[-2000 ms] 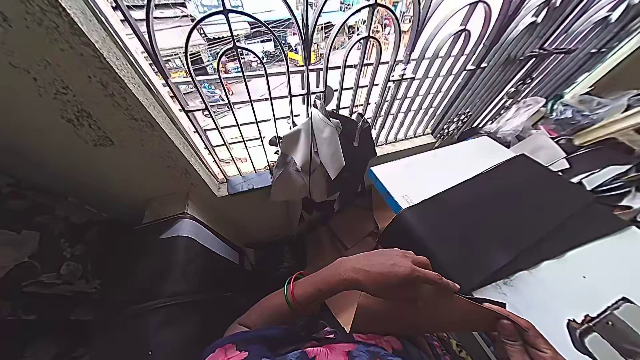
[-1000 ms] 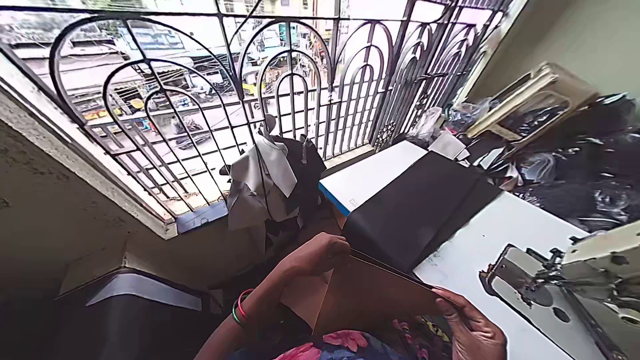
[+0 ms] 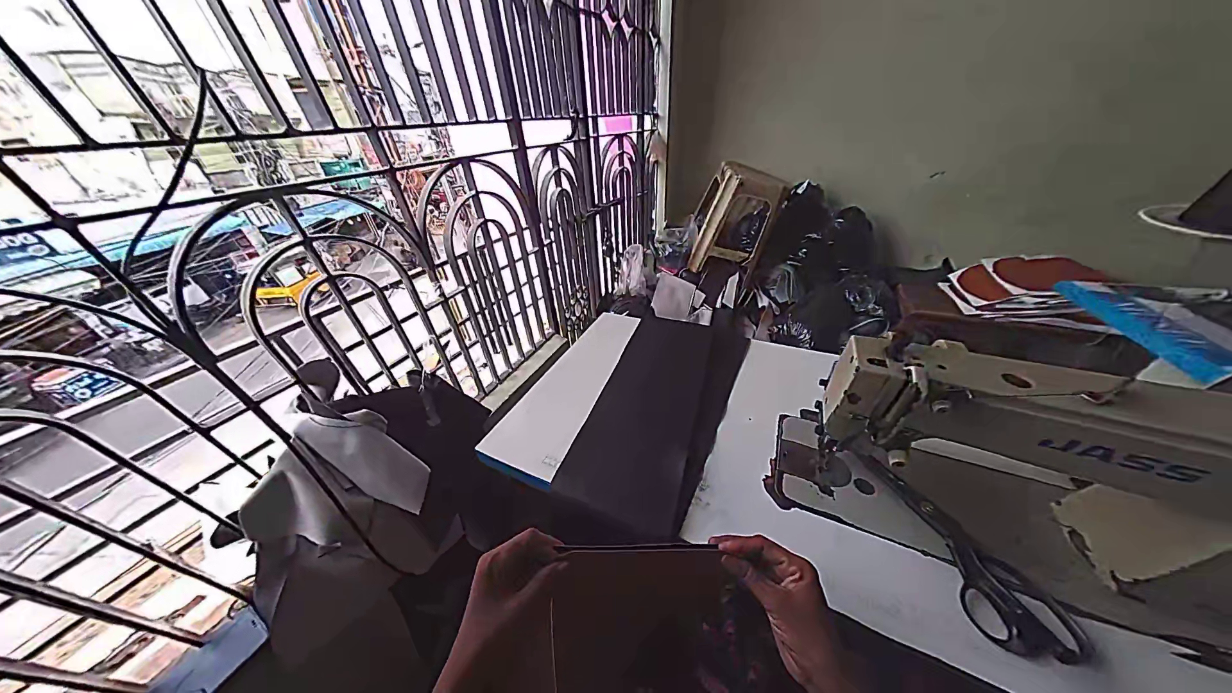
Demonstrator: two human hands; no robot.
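Note:
A brown panel (image 3: 635, 616), leather or a similar sheet, is stretched between my two hands at the bottom centre. My left hand (image 3: 510, 597) pinches its top left corner, and my right hand (image 3: 780, 597) pinches the top right one. Just beyond the panel, dark sheet material (image 3: 635, 433) lies over a white board (image 3: 568, 395) on the white table (image 3: 760, 433). To the right stands an industrial sewing machine (image 3: 1059, 404). Black-handled scissors (image 3: 982, 568) lie on the machine bed.
Grey and black material (image 3: 337, 491) hangs at the metal window grille (image 3: 375, 231) on the left. At the back are a tipped beige stool (image 3: 736, 217) and black plastic bags (image 3: 837, 241). Stacked cut pieces (image 3: 1030, 279) lie behind the machine.
The view has swung up and to the right, showing more of the machine and the scissors. The brown panel, slanted between my hands earlier, now has its top edge level.

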